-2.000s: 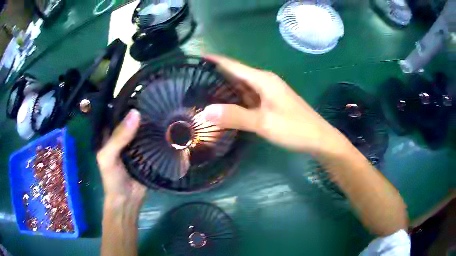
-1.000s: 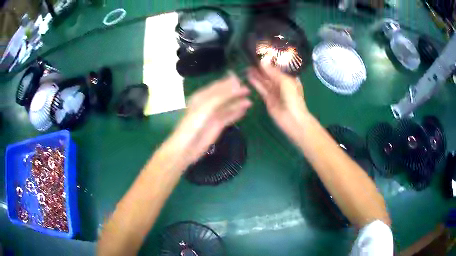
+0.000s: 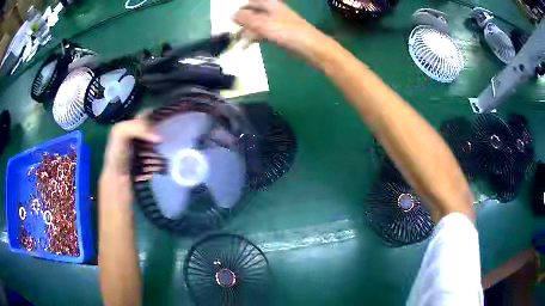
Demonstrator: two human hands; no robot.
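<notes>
My left hand (image 3: 132,146) grips the left rim of an open black fan body (image 3: 189,166), whose grey blades and pale hub face up; it is slightly blurred. Its dark base or stand (image 3: 185,72) extends behind it. My right hand (image 3: 258,21) is at the top over the pale paper sheet (image 3: 251,66), blurred, its fingers bent; whether it holds anything is unclear. A black front grille (image 3: 272,146) lies partly behind the fan body. Another front grille (image 3: 226,276) with a copper-coloured ring lies in front.
A blue parts tray (image 3: 83,197) with copper-coloured rings stands at left. White and black fans (image 3: 73,98) stand behind it. More black grilles (image 3: 406,202) lie at right, partly under my right forearm. A white fan (image 3: 436,52) and a slanted metal bracket (image 3: 514,77) are at upper right.
The copper-centred fan has moved from my hands to the far side. An open fan body is now in my left hand. My right hand has moved up and left.
</notes>
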